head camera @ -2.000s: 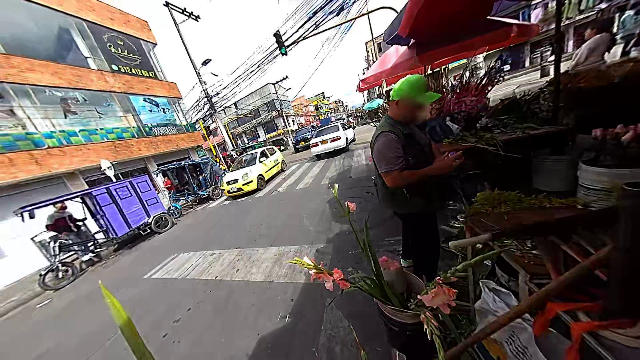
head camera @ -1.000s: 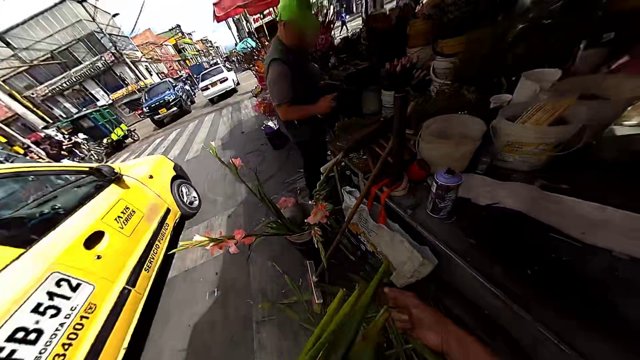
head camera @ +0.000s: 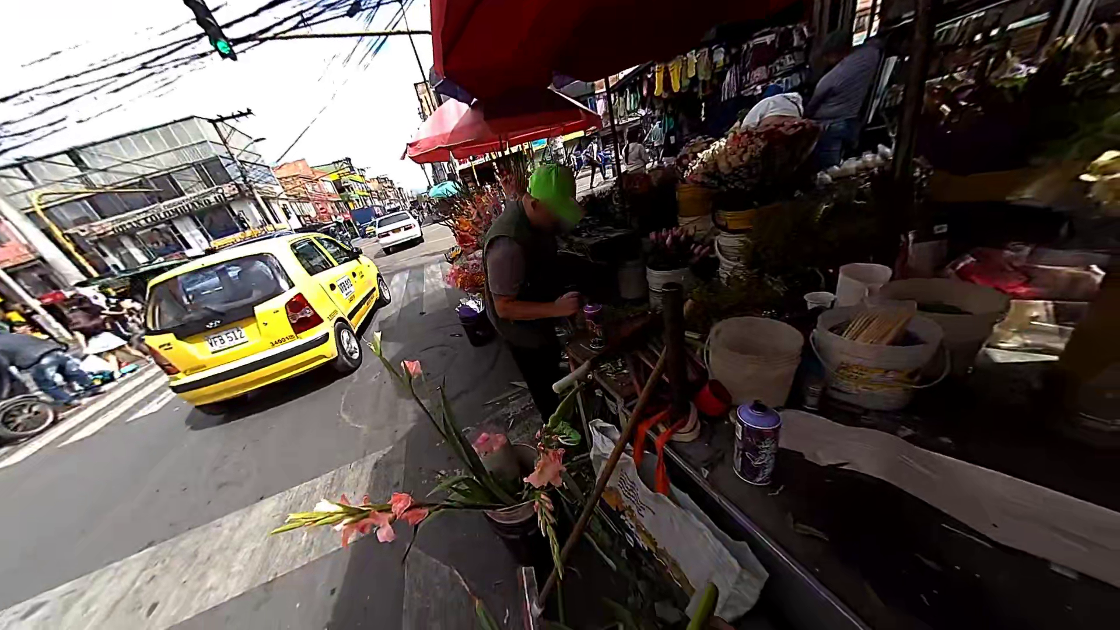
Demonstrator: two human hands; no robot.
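Neither my left hand nor my right hand can be made out. A green leaf tip [head camera: 703, 605] pokes up at the bottom edge. Pink gladiolus flowers [head camera: 547, 468] lean out of a dark bucket [head camera: 514, 518] by the roadside, one stem sticking out left over the road. Beside them, a wooden stick [head camera: 612, 459] slants across a white sack [head camera: 691, 534] with an orange-red ribbon [head camera: 662, 455] above it. On the dark stall table stands a purple spray can [head camera: 757, 444]. Behind it are a whitish bucket [head camera: 754, 360] and a white pail [head camera: 878, 357] with thin wooden sticks in it.
A person in a green cap [head camera: 529, 289] stands at the stall, just beyond the gladioli. A yellow taxi [head camera: 262, 311] is on the road at left. Red umbrellas [head camera: 499, 127] hang over the stall. The table's metal edge [head camera: 761, 534] runs along the lower right.
A hand beside green leaves at the bottom, seen a second ago, is out of sight. The yellow taxi has moved farther up the road. The view has tilted up.
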